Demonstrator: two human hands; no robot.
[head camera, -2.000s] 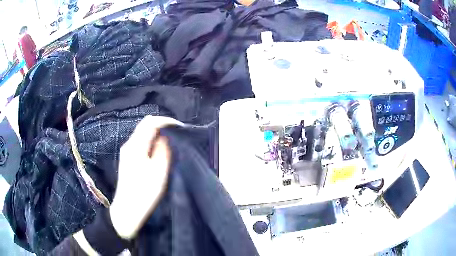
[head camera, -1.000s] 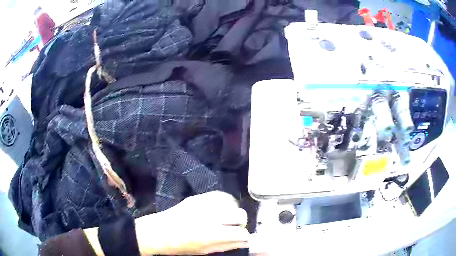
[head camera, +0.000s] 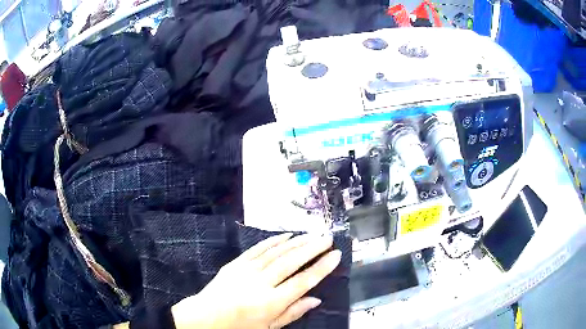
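Observation:
A dark checked fabric panel lies in front of the white overlock machine, its far right corner at the presser foot and needle area. My left hand lies flat on the panel, palm down with fingers spread, fingertips close to the needle area. The panel's right edge hangs straight down beside the machine's front. My right hand is not in view. Whether the foot is down on the cloth cannot be told.
Checked cloth is heaped at the left under a twisted bundle tie. Plain black fabric is heaped behind. A control panel and a flat dark rectangle are at the right. Blue bins stand behind.
The view has shifted. My left hand has moved from the front edge up to the needle area, and a checked panel now lies flat under it. The plain dark cloth held earlier is gone from the hand.

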